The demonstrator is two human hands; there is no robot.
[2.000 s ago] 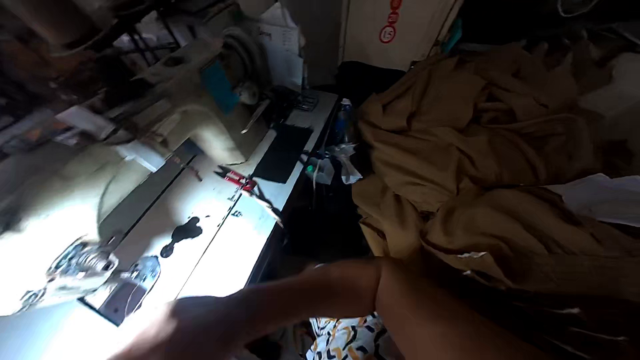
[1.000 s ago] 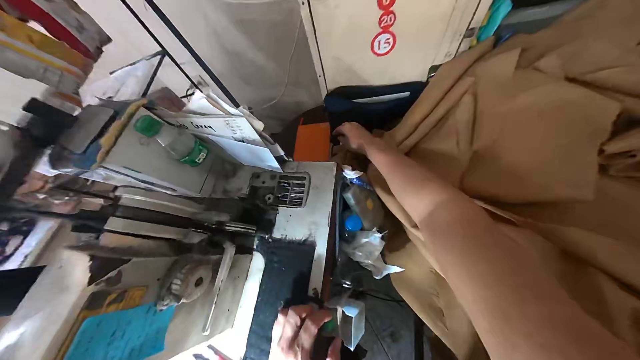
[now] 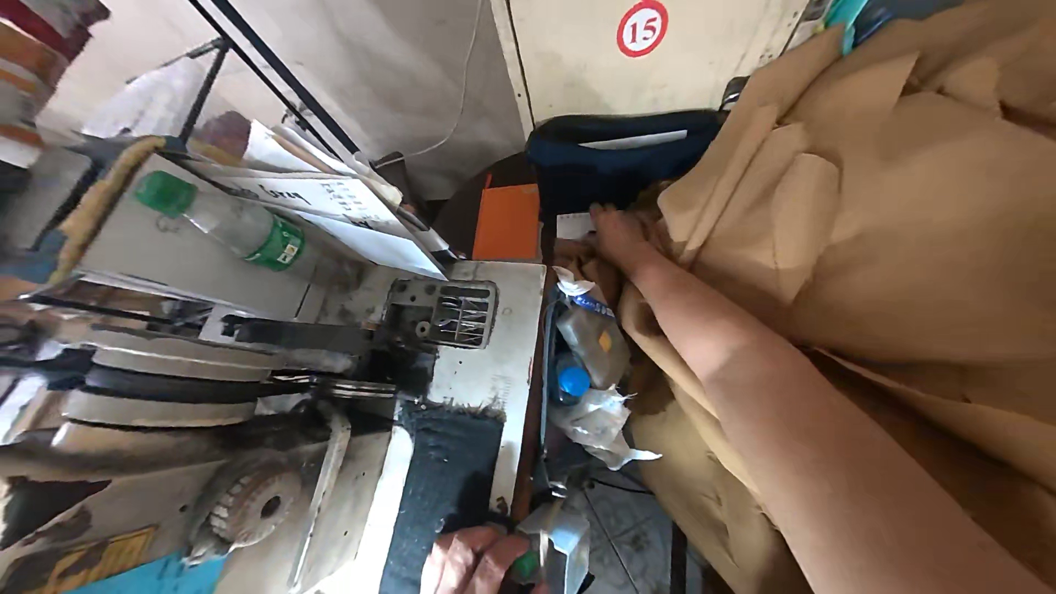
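Observation:
My right hand (image 3: 619, 235) reaches to the far end of the brown fabric pile (image 3: 891, 247), beside a white spiral-bound notepad (image 3: 575, 224); its fingertips are partly hidden, so a hold cannot be told. My left hand (image 3: 474, 561), at the bottom edge, rests over the black pad (image 3: 454, 470) at the sewing machine table's edge, fingers curled next to a small green object (image 3: 525, 564) and a clear plastic piece (image 3: 565, 536). Whether it grips either is not clear. An orange box or folder (image 3: 507, 223) is left of my right hand.
The sewing machine (image 3: 173, 388) with its handwheel (image 3: 256, 503) fills the left. A green-capped plastic bottle (image 3: 223, 219) lies near papers (image 3: 346, 206). Between table and fabric hangs a holder with a blue-capped bottle (image 3: 572, 381) and plastic wrap (image 3: 598, 425). A dark blue bag (image 3: 619, 157) is behind.
The view has swung from the machine's lit needle area to its far end. My right arm has stayed stretched over the fabric since one second ago, and my left hand remains at the table edge.

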